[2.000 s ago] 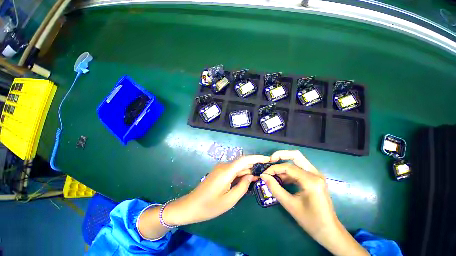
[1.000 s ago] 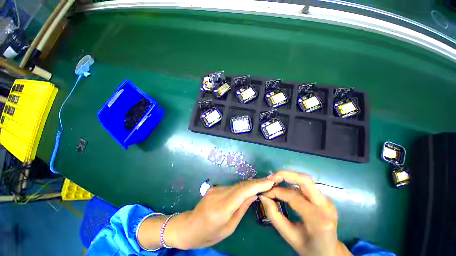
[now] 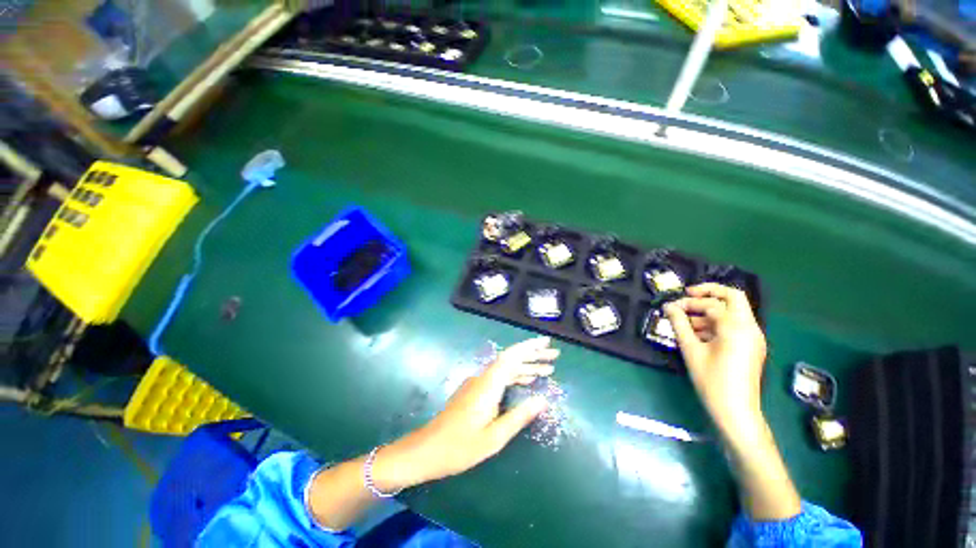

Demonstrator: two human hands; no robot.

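Note:
A black component tray (image 3: 631,345) lies on the green mat with two rows of square pockets, most holding dark rounded units with pale or yellow rectangles. My right hand (image 3: 719,326) is over the tray's right part, its fingertips on a unit (image 3: 660,329) in the front row. My left hand (image 3: 487,417) is over the mat in front of the tray, fingers apart, with nothing seen in it. Tiny glittering pieces (image 3: 548,426) lie beside and below its fingers. A thin white sliver (image 3: 655,426) lies between the hands.
A blue bin (image 3: 316,263) with black parts stands left of the tray. Further left are a light blue coiled cord (image 3: 200,248) and a yellow tray (image 3: 123,248). Two separate units (image 3: 813,385) lie at right beside black ribbed material (image 3: 904,450). A pale metal rail (image 3: 514,102) crosses behind.
My hands have moved apart. The right hand went to the tray with a unit that was near both hands, into a formerly empty front pocket. The left hand opened. The view has shifted.

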